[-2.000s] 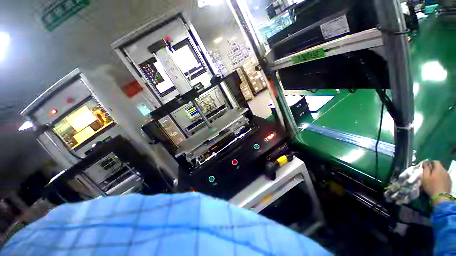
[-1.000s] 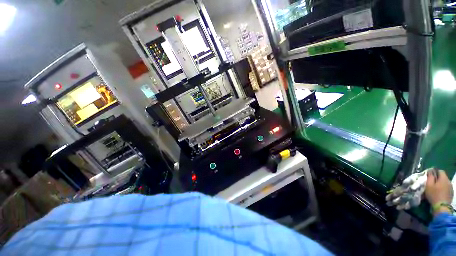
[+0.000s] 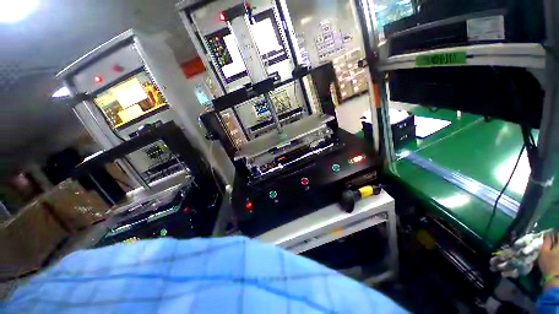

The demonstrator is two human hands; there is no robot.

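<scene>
My right hand [image 3: 549,257] is bare and cut off by the right edge. It is closed on bunched white-grey work gloves [image 3: 520,255] beside the green bench's edge. My left hand is not in view; a blue checked sleeve or garment fills the bottom of the picture. In front stands a black test fixture [image 3: 294,190] with a flat press plate [image 3: 285,136], lit round buttons and a small red display. A circuit board seems to lie under the plate, mostly hidden. A yellow-and-black tool [image 3: 361,195] lies at the fixture's front corner.
A second test fixture [image 3: 144,211] stands at left, with brown cartons [image 3: 37,230] beyond it. Test cabinets with lit screens stand behind. A metal shelf frame [image 3: 383,122] with black equipment [image 3: 444,30] rises over the green bench [image 3: 460,153]. A cable [image 3: 512,184] hangs there.
The view has shifted, so the fixtures and shelf frame appear further right. My right hand with the gloves now sits nearer the right edge and is more cut off.
</scene>
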